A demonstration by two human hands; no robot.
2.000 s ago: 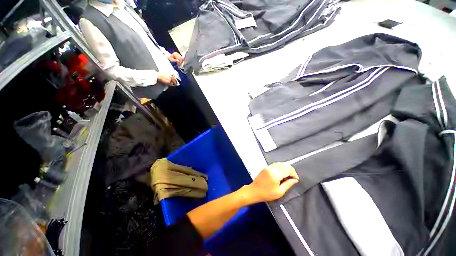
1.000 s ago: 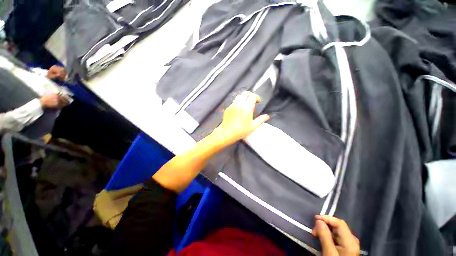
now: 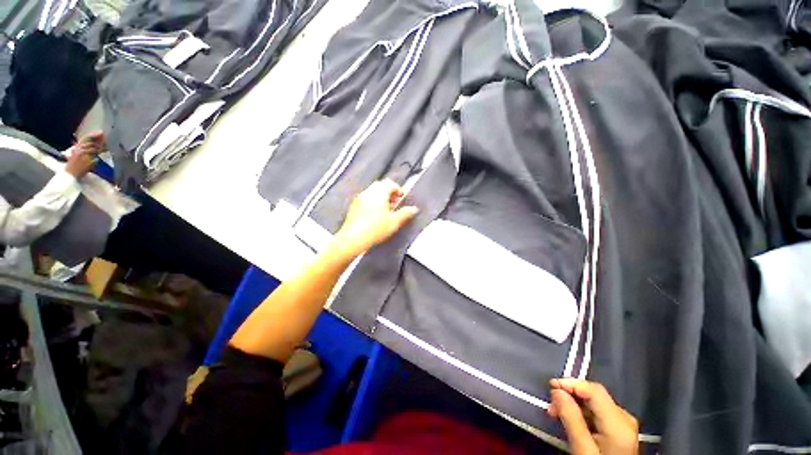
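A dark-grey garment [image 3: 507, 151] with white trim lies over the white table's front edge. My right hand [image 3: 594, 416] is at the lower edge of the frame, thumb and fingertips closed on the bottom hem where the double white stripe meets the hem line. My left hand [image 3: 378, 213] lies on the front edge strip, left of the broad white pocket flap [image 3: 498, 277], fingers bent and thumb apart; whether it pinches cloth cannot be told. No needle or thread can be made out at the fingertips.
A grey garment with white trim [image 3: 200, 67] lies at the upper left, another [image 3: 756, 133] at the right. A person's hand [image 3: 84, 153] shows at the left edge. Below the edge of the table [image 3: 222, 209] are a blue bin [image 3: 307, 413] and a tan bundle [image 3: 301, 371].
Since one second ago the view has shifted slightly and my left hand has moved a little left, off the flap's end. My right hand stays at the hem corner.
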